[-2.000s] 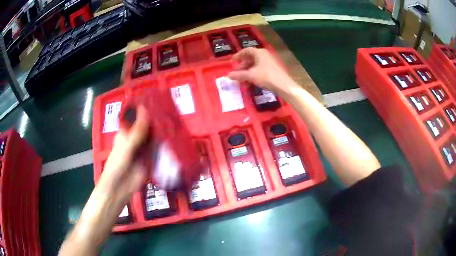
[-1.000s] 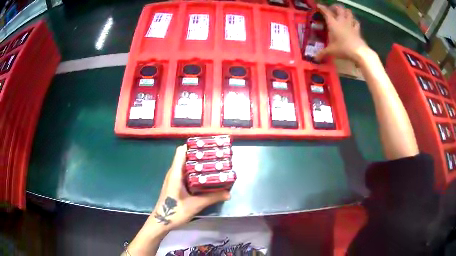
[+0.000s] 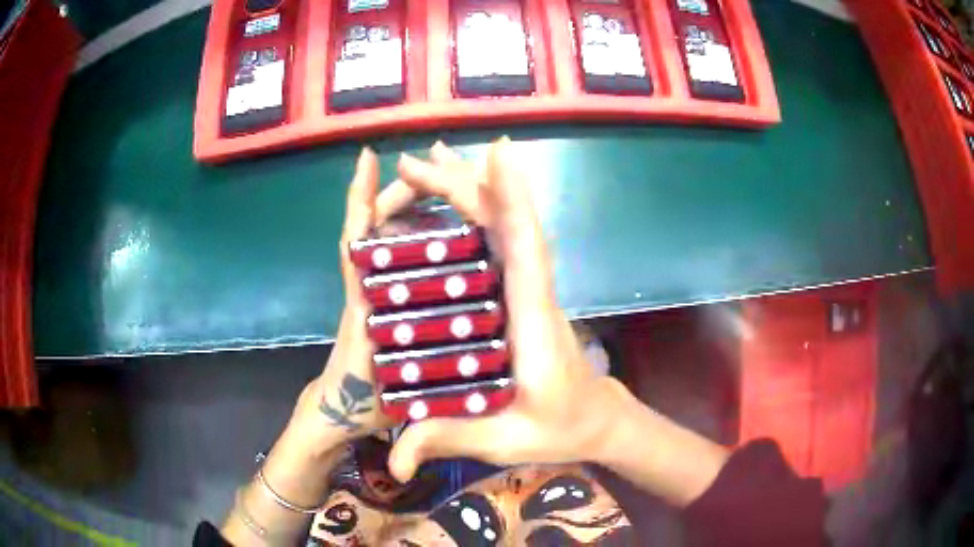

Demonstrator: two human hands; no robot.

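A stack of several red phones (image 3: 436, 326) is held upright, near the bench's front edge, with its short end faces towards me, each with two pale round dots. My left hand (image 3: 358, 310) grips the stack's left side. My right hand (image 3: 534, 342) grips its right side, with the thumb under the bottom phone. Fingertips of both hands show above the stack. Beyond, a red foam tray (image 3: 481, 114) holds a row of phones (image 3: 492, 53) with their backs up and white labels showing; its far part is cut off by the top edge.
Stacked red trays stand at the left edge (image 3: 21, 214) and at the right edge (image 3: 918, 139) of the shiny green bench (image 3: 705, 224). A red surface (image 3: 806, 395) shows below the near edge at the right. My patterned clothing shows at the bottom.
My right hand has come from the tray's far right pocket to the stack, which now shows one more phone. The view has tipped downward, so the tray sits higher in the picture.
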